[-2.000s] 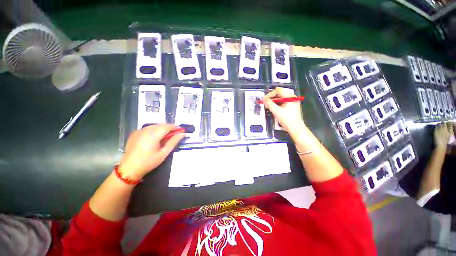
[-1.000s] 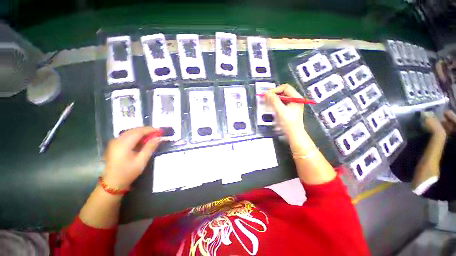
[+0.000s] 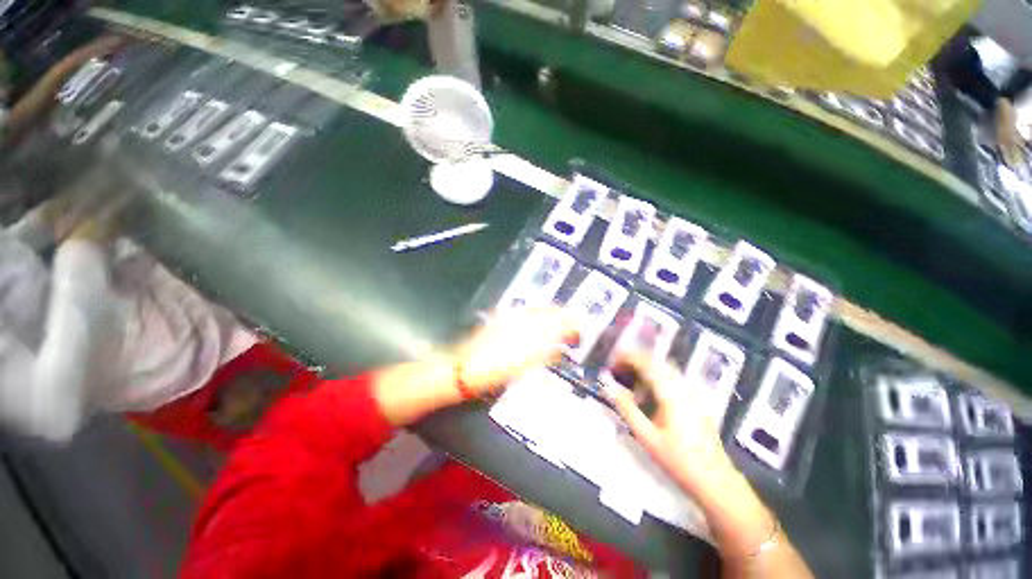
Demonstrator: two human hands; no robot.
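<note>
A clear tray [image 3: 809, 435] holds phone backs in two rows of five, white with dark patches and black ovals, such as the one at the lower right [image 3: 776, 414]. My left hand [image 3: 509, 348] is over the near row's left end, a small red piece at its fingertips. My right hand [image 3: 673, 424] is over the near row's middle, blurred, with a faint reddish streak by its fingers; whether it holds the red pen cannot be told. The hands hide parts of the near phones. Blank white rectangles [image 3: 588, 447] lie at the tray's near edge.
A pale pen [image 3: 439, 236] and a white desk fan [image 3: 447, 119] are left of the tray. Another phone tray [image 3: 922, 460] is at right. More phones [image 3: 260, 153] lie at far left, near another person's pale sleeve [image 3: 125, 305]. Something yellow [image 3: 849, 45] is at the top right.
The view has swung left and tilted, bringing the person at left into sight. My right hand has moved from the near row's right end to its middle. The clearly visible red pen now shows only as a blur.
</note>
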